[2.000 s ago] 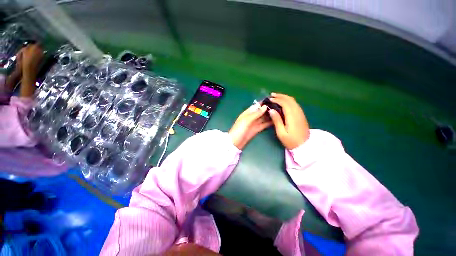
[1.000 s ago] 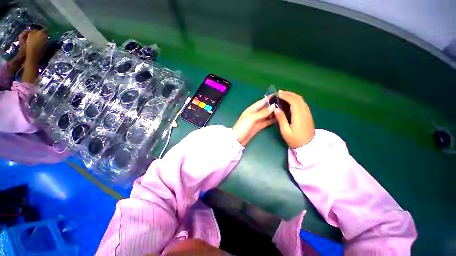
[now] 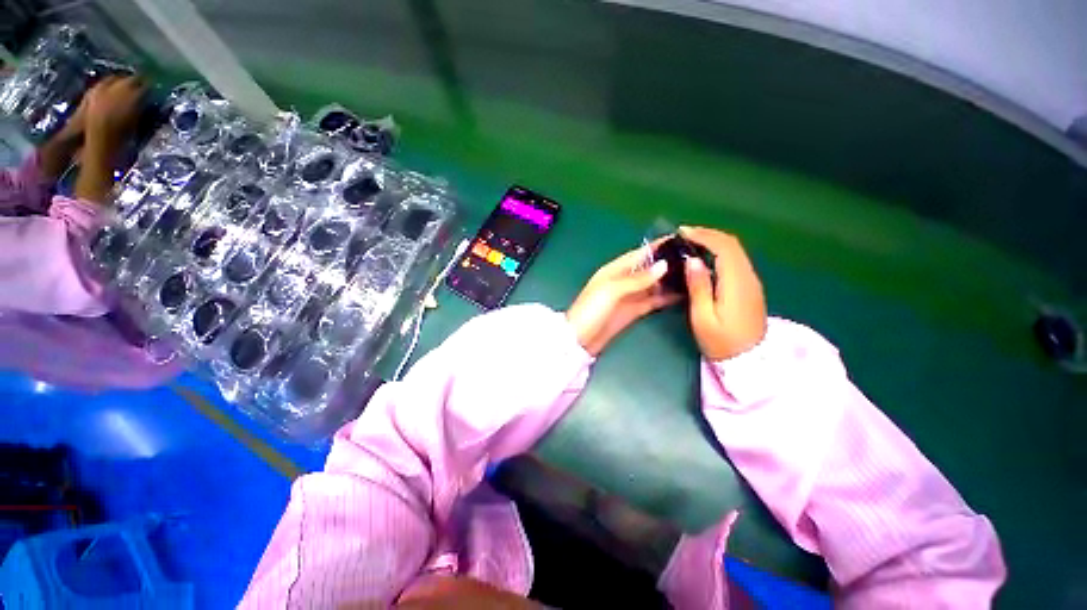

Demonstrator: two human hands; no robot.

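Note:
A small dark rounded unit (image 3: 675, 265) is held between my two hands above the green bench. My left hand (image 3: 620, 293) grips it from the left with thumb and fingers, and a bit of clear film (image 3: 650, 247) glints at its upper left edge. My right hand (image 3: 730, 292) wraps around its right side, with the thumb in front. My fingers hide part of the unit, so its full shape cannot be told.
A smartphone (image 3: 505, 248) lies left of my hands, with a white cable (image 3: 415, 332) beside it. A clear blister tray (image 3: 268, 262) with round pockets is farther left. Wrapped units lie behind it (image 3: 355, 126) and at far right (image 3: 1057, 334). Another person's hands (image 3: 110, 113) are at upper left.
The whole view has shifted slightly. The clear film stands up less than a second ago, and more of the dark unit shows between my fingers. Both hands still hold it.

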